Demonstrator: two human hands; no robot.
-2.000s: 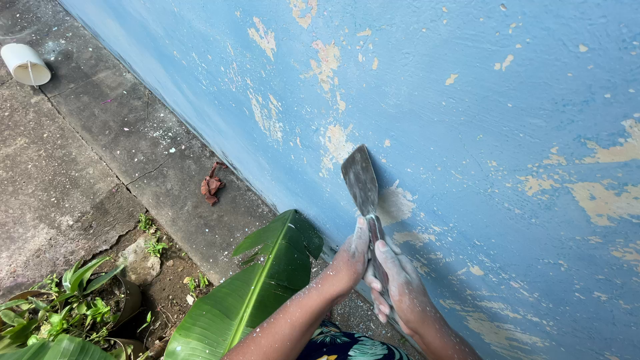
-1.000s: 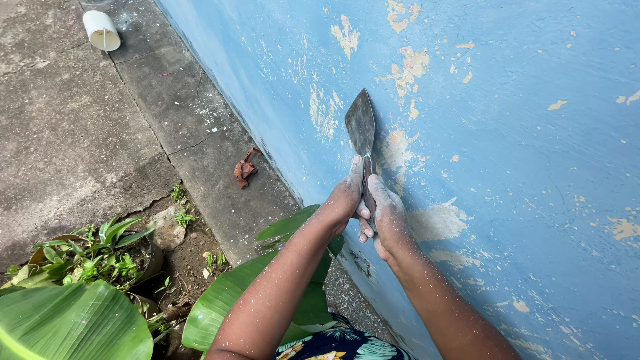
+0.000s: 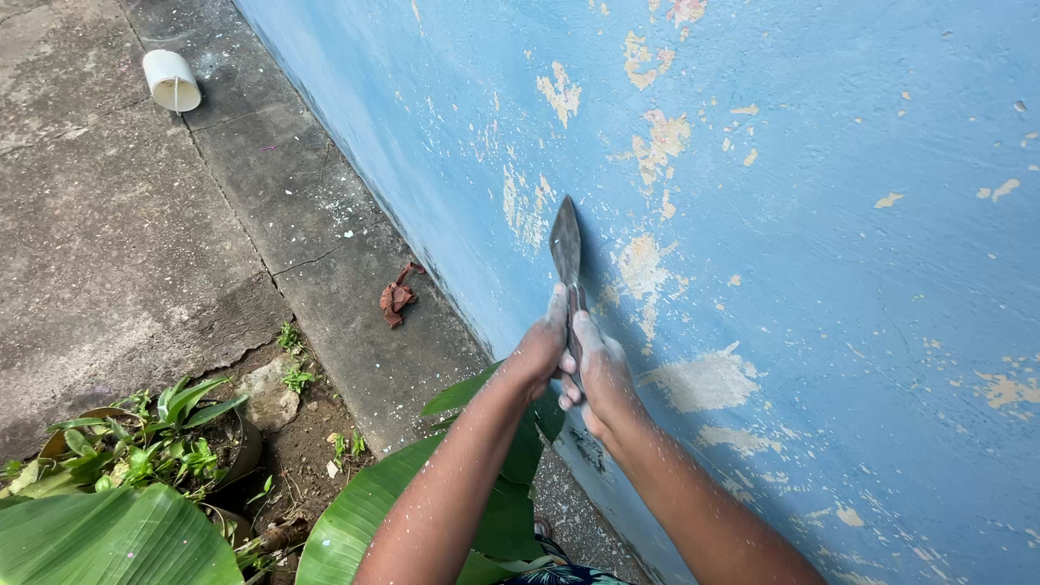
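Note:
A pointed metal trowel [image 3: 566, 244] with a dark handle points up along a blue painted wall [image 3: 812, 292], its blade close to or against the surface; contact cannot be told. My left hand [image 3: 543, 349] and my right hand [image 3: 605, 370] are both closed around the handle from either side, fingers dusted with white powder. Cream and pinkish bare patches show where paint is off, and a larger grey-white patch [image 3: 705, 380] lies right of my right hand. Part of the handle is hidden by my palms and fingers.
On the concrete walkway [image 3: 244, 187] at left lie a white plastic bucket [image 3: 172, 81] on its side and a crumpled reddish-brown cloth or leaf [image 3: 398, 297]. Potted plants [image 3: 179, 439] fill the lower left. A large banana leaf [image 3: 382, 504] reaches under my left forearm. Paint flakes dot the ground.
Both hands keep hold of the trowel, whose blade now shows narrower, turned more edge-on than one second ago. The view has shifted along the wall since two seconds ago.

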